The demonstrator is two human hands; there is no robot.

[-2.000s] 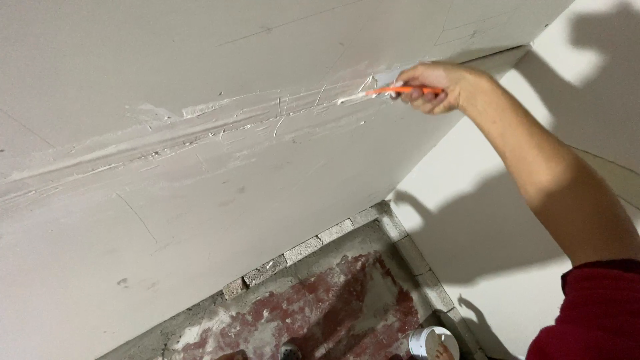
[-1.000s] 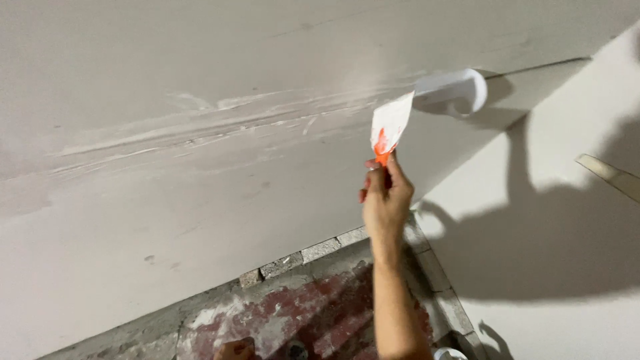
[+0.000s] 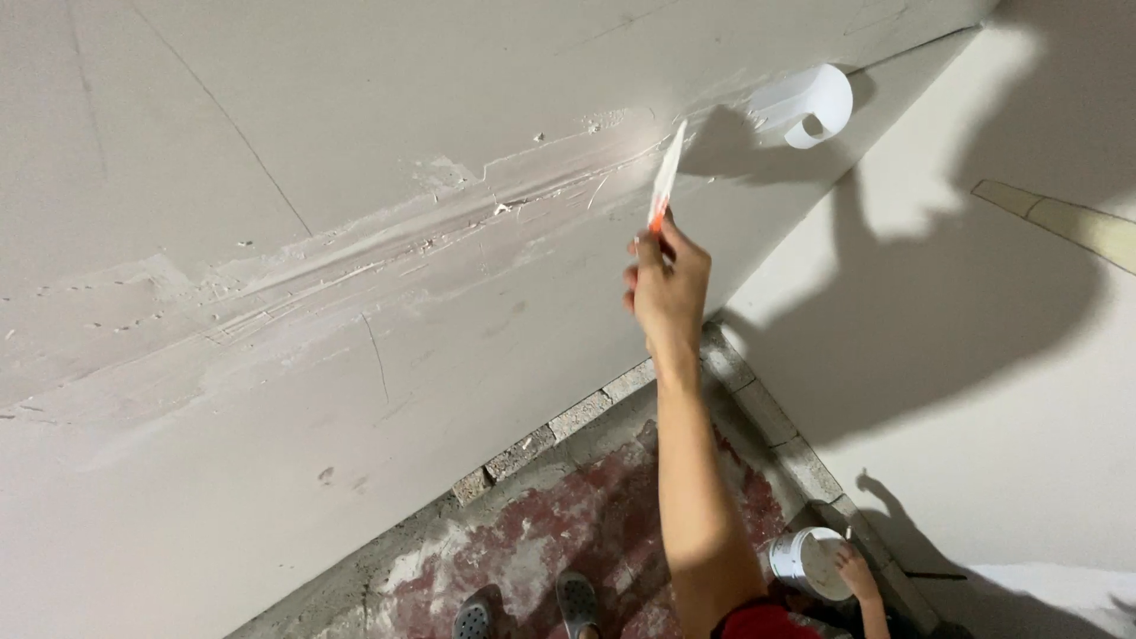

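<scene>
My right hand [image 3: 670,275] is closed around the orange handle of a putty knife [image 3: 667,173]. Its blade, seen nearly edge-on and coated in white compound, points up at a long seam [image 3: 426,244] in a grey-white wall panel. Rough ridges and crumbs of compound line the seam. Beyond the blade, a curled white strip [image 3: 821,102] stands out from the same surface near the corner. My left hand is not in view.
Another person's hand [image 3: 856,572] is at the rim of a white bucket [image 3: 790,559] low on the right. Grey clogs [image 3: 577,603] stand on the stained red floor [image 3: 550,515]. A pale pointed strip [image 3: 1065,222] crosses the right wall, near my arm's shadow.
My right hand has moved away from the seam with the putty knife since the oldest frame. The blade showed its broad face a second ago and is now nearly edge-on.
</scene>
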